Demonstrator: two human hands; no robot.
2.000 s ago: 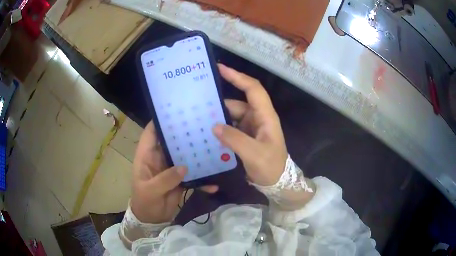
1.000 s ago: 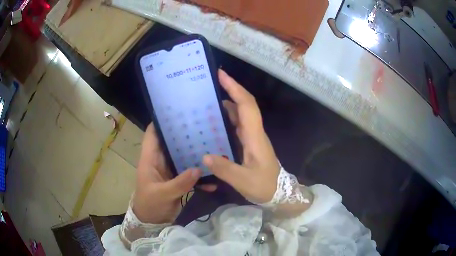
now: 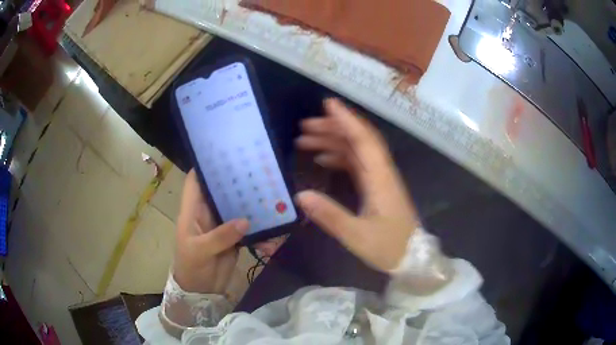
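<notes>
A smartphone (image 3: 233,151) in a black case shows a lit calculator screen; its digits are blurred. My left hand (image 3: 208,242) holds it at its lower left, thumb on the lower edge of the screen. My right hand (image 3: 368,185) is off the phone, to its right, with fingers apart and nothing in it; it is blurred by motion. Rust-brown cut fabric (image 3: 378,30) with a frayed front edge lies flat on the white table (image 3: 446,128) beyond my hands.
The metal machine bed (image 3: 533,60) is at upper right, with red-handled snips (image 3: 585,135) on it. A tan board (image 3: 135,50) is at upper left. A cardboard box (image 3: 101,320) stands on the tiled floor at lower left. Yellow floor line (image 3: 128,229) at left.
My right hand has come off the phone and moved right, its fingers opening. The phone has shifted slightly left in my left hand. The calculator's entry line has grown longer.
</notes>
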